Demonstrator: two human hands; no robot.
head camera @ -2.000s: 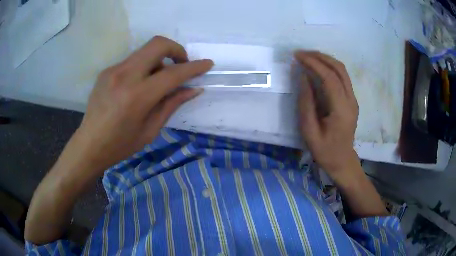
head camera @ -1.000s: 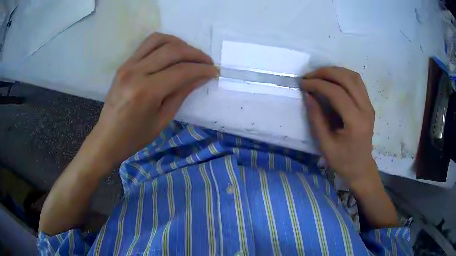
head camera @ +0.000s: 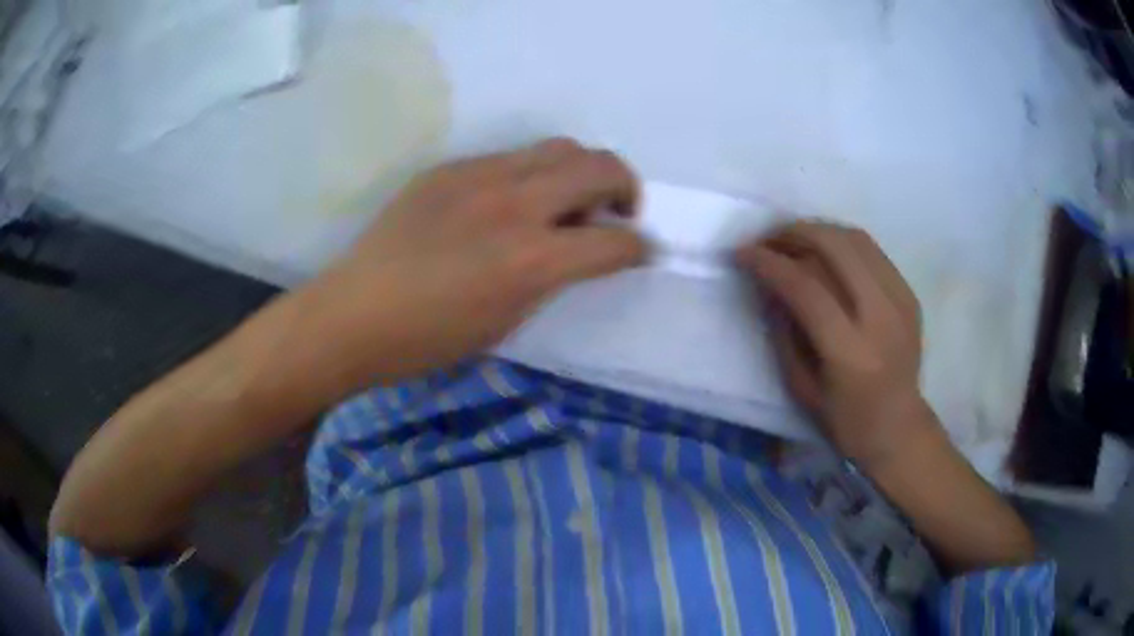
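Note:
A small white fabric piece (head camera: 700, 220) lies on the white-covered table in front of me, partly hidden by my hands. A narrow bright band crosses its near part; blur hides whether the grey template is there. My left hand (head camera: 535, 242) covers the left part of the piece, its thumb and fingertips close together at the band. My right hand (head camera: 836, 317) is at the right end, fingers bent and fingertips touching the piece's edge. The frame is blurred, so the exact grip of each hand is unclear.
The iron (head camera: 1077, 336) is at the right edge on a dark brown rest (head camera: 1038, 416). White pieces (head camera: 230, 62) lie at the upper left beside a yellowish stain (head camera: 379, 112). The table's near edge runs just in front of my striped shirt.
My left hand has moved right over the fabric piece, closer to my right hand. The grey strip seen between the hands before no longer shows clearly. The view has shifted.

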